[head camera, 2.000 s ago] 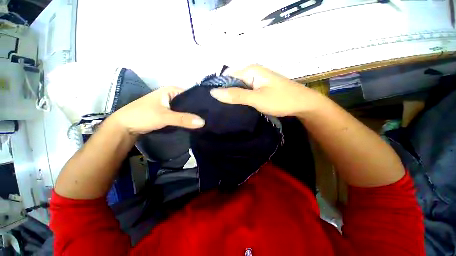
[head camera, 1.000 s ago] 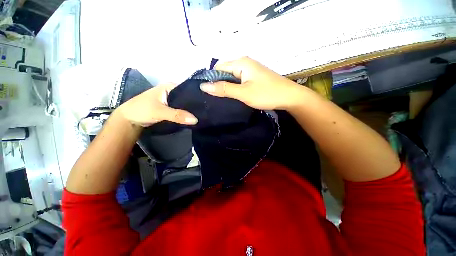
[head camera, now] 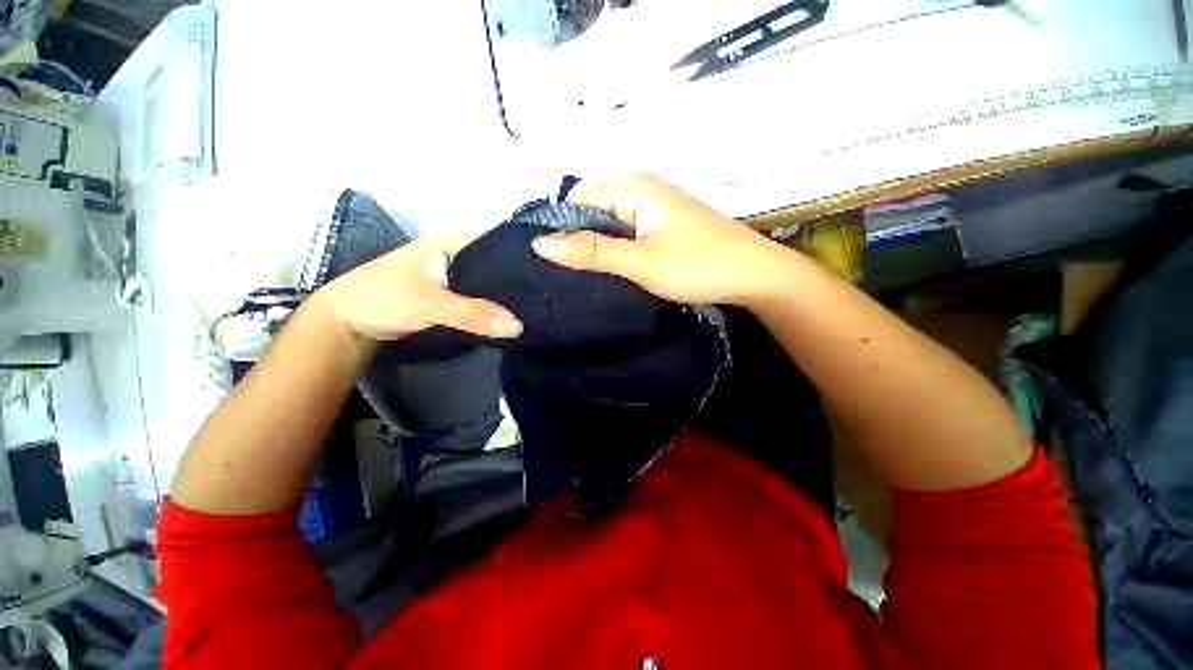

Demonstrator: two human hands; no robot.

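Note:
A dark, near-black cloth piece (head camera: 602, 321) with a pale overlocked edge along its right side hangs over my lap. My left hand (head camera: 412, 291) grips its left side, thumb on top. My right hand (head camera: 654, 238) grips its upper right, thumb on top, fingers hidden behind the cloth. A curved grey-blue fold (head camera: 563, 213) shows at the top between my hands, with a small dark tip above it. More grey cloth (head camera: 438, 386) hangs below my left hand, and a grey corner with a pale stitched edge (head camera: 347, 242) lies beyond it.
A white table (head camera: 353, 92) is in front. Black thread snips (head camera: 752, 37) lie on it at the top right. Printed ruler marks run along its front edge. Dark grey cloth (head camera: 1138, 393) hangs at the far right. Part of a white machine (head camera: 46, 216) stands at the far left.
Both hands keep their hold on the cloth and shift only slightly. The white cloth seen earlier beside the grey corner shows less now. The camera view moved a little.

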